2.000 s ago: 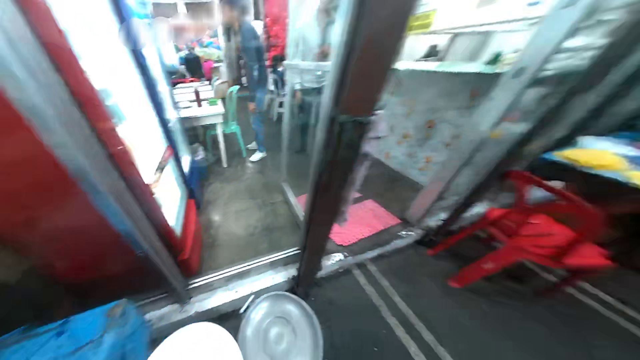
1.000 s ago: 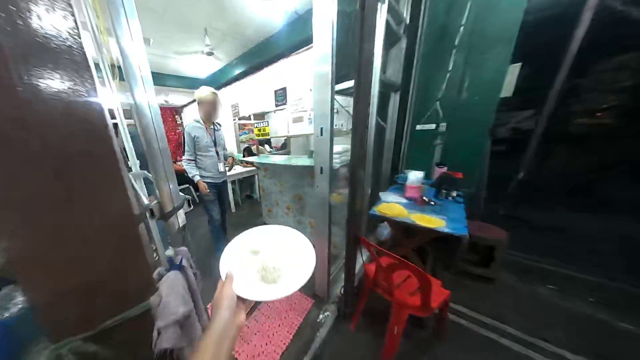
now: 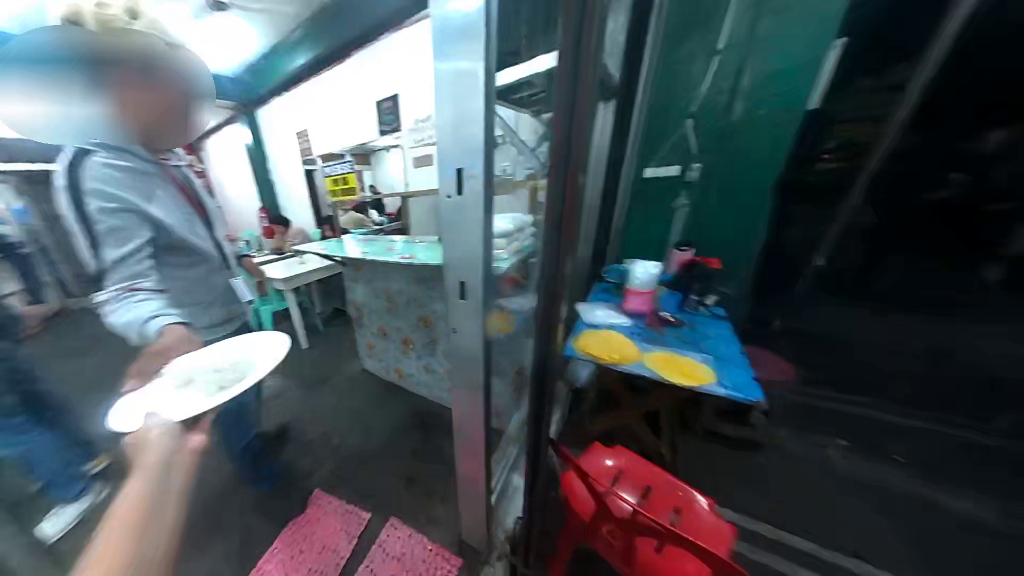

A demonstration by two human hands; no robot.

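Observation:
My left hand [image 3: 164,448] holds the near edge of a white plate [image 3: 260,352], with the thumb at the rim and fingers beneath. Pale, whitish food [image 3: 208,378] lies on the plate; blur hides what it is. Facing me, a person in a light grey jacket [image 3: 184,240] has a hand [image 3: 164,352] at the plate's far left edge. The plate is tilted slightly, its right side higher in the view. My right hand is not in view.
A metal door frame [image 3: 464,280] stands right of the doorway, with pink mats [image 3: 320,536] on the floor. Outside are a red plastic chair [image 3: 648,504] and a blue-covered table [image 3: 720,344] with yellow round items. A counter [image 3: 400,320] stands inside. Someone's legs [image 3: 40,448] show at left.
The view has swung right since the first frame. The person in the grey jacket is much nearer than one second ago, and that person's hand is now at the plate, which has moved left in view.

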